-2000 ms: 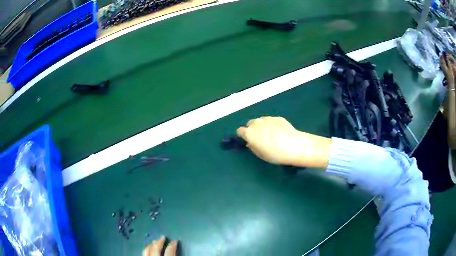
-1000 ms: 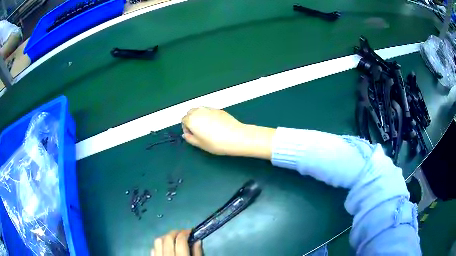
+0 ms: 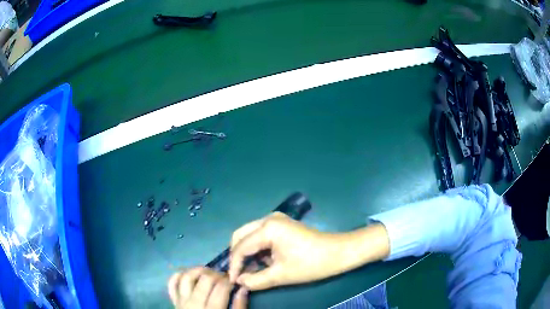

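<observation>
A long black housing (image 3: 293, 206) lies at a slant in front of me at the lower middle, its wider end pointing up and right. My left hand (image 3: 202, 289) grips its lower end at the bottom edge of the picture and is partly cut off. My right hand (image 3: 274, 250) is over the middle of the housing, its thumb and fingers pinched together at the channel. Whatever the right fingertips pinch is too hidden to tell. A few thin link rods (image 3: 196, 138) lie near the white strip. Tiny black pieces (image 3: 157, 216) lie in a loose group left of my hands.
A blue bin (image 3: 67, 199) with a clear plastic bag (image 3: 27, 199) stands at the left. A heap of black housings (image 3: 473, 114) lies at the right, with a clear bag (image 3: 534, 69) beyond. A housing (image 3: 184, 20) lies on the belt beyond the white strip (image 3: 259, 81).
My right hand has moved from the link rods down onto the housing held by my left hand. The rod pile looks smaller. The view has shifted, and the belt housings have moved right.
</observation>
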